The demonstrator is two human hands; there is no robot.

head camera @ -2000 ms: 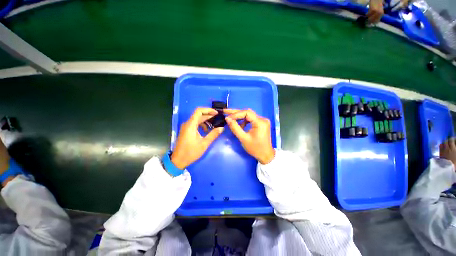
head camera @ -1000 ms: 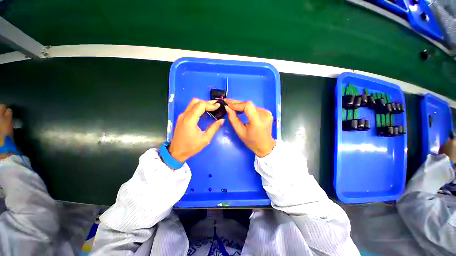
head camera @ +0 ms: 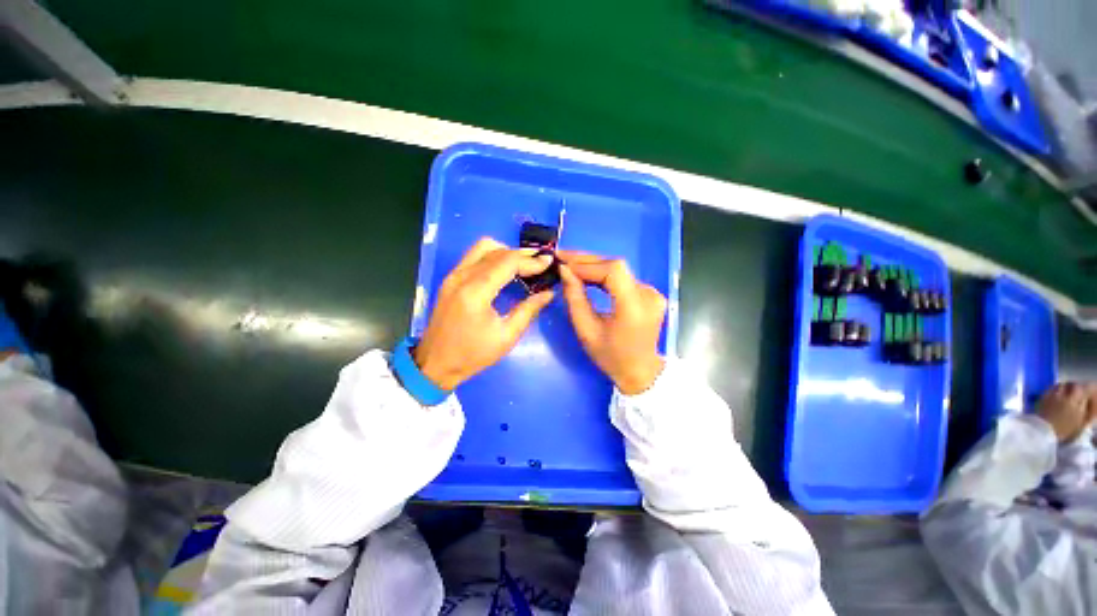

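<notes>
A small black housing [head camera: 540, 279] is held over the blue work tray [head camera: 553, 479]. My left hand [head camera: 472, 315] pinches it from the left between thumb and fingers. My right hand [head camera: 616, 315] has its fingertips together at the housing's right upper side; whether they hold the housing or a wire is too small to tell. A second black block [head camera: 537, 234] is just beyond the fingertips, with a thin pale rod [head camera: 562, 221] beside it. Reddish lead wires [head camera: 549, 249] show between the two blocks. Several tiny black parts [head camera: 504, 462] lie near the tray's near edge.
A right-hand blue tray [head camera: 869, 479] holds rows of black units with green strips. Another blue tray [head camera: 996, 315] is farther right, beside a person's hands [head camera: 1066, 409]. A white rail [head camera: 361, 118] borders the green conveyor belt [head camera: 505, 72]. Another person's sleeve [head camera: 54, 457] is at the left.
The camera view has shifted and tilted. My hands keep nearly the same pose at the housing. The left neighbour's hand has gone out of view, and more of the right neighbour's hands shows.
</notes>
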